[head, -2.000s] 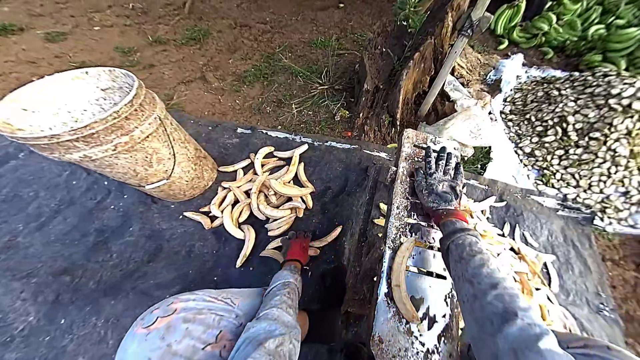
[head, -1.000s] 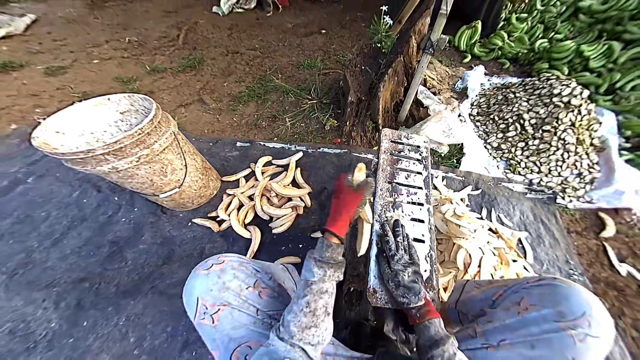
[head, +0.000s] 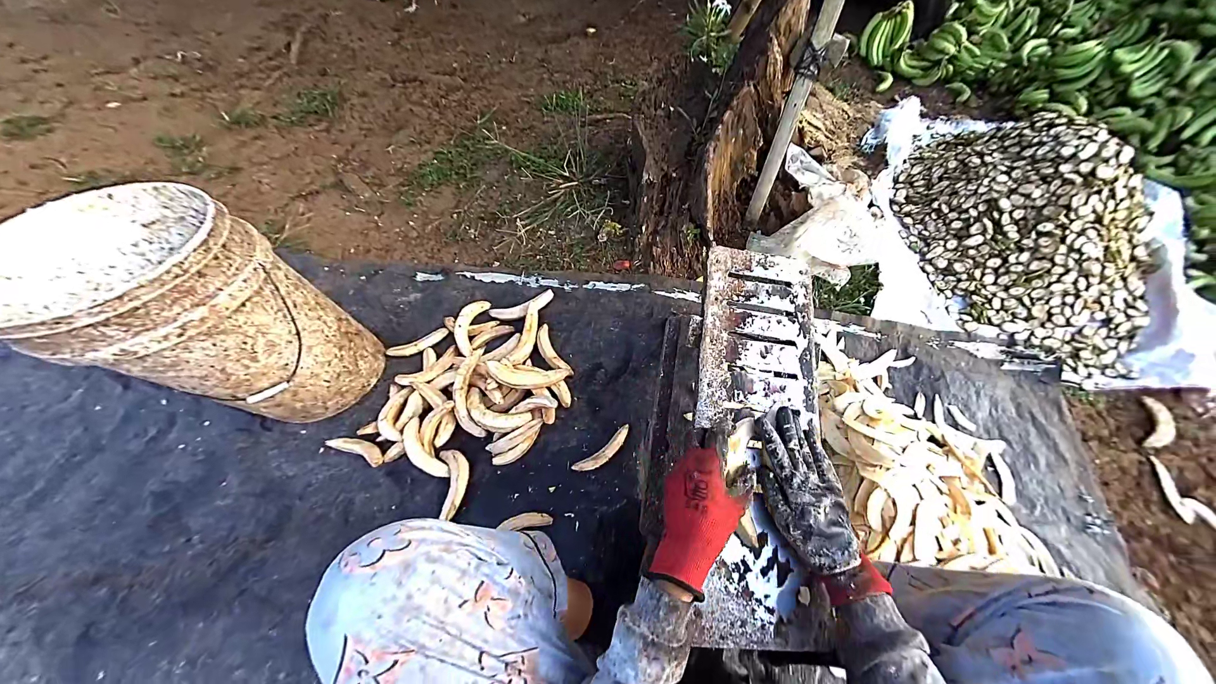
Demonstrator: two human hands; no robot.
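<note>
My left hand (head: 701, 513), in a red glove with a dark palm side, is closed around a peeled banana (head: 739, 451) on the slotted slicing board (head: 760, 332). Beside it, my right hand (head: 807, 494), in a dark, soiled glove, lies with extended fingers against the board and the banana; its palm is hidden. Whole peeled bananas (head: 484, 385) are heaped on the dark sheet to the left. Long banana slices (head: 902, 465) form a pile right of the board.
A stained plastic bucket (head: 237, 323) leans at the left on the dark sheet (head: 171, 494). A wooden stump (head: 727, 142) and a pole (head: 796, 109) stand beyond the board. Small round pieces (head: 1035, 228) cover a white sheet, with green bananas (head: 1073, 57) behind.
My left hand was at the banana heap two seconds ago, then rose with a banana, and is now on the board. My right hand has come down from the board's far end.
</note>
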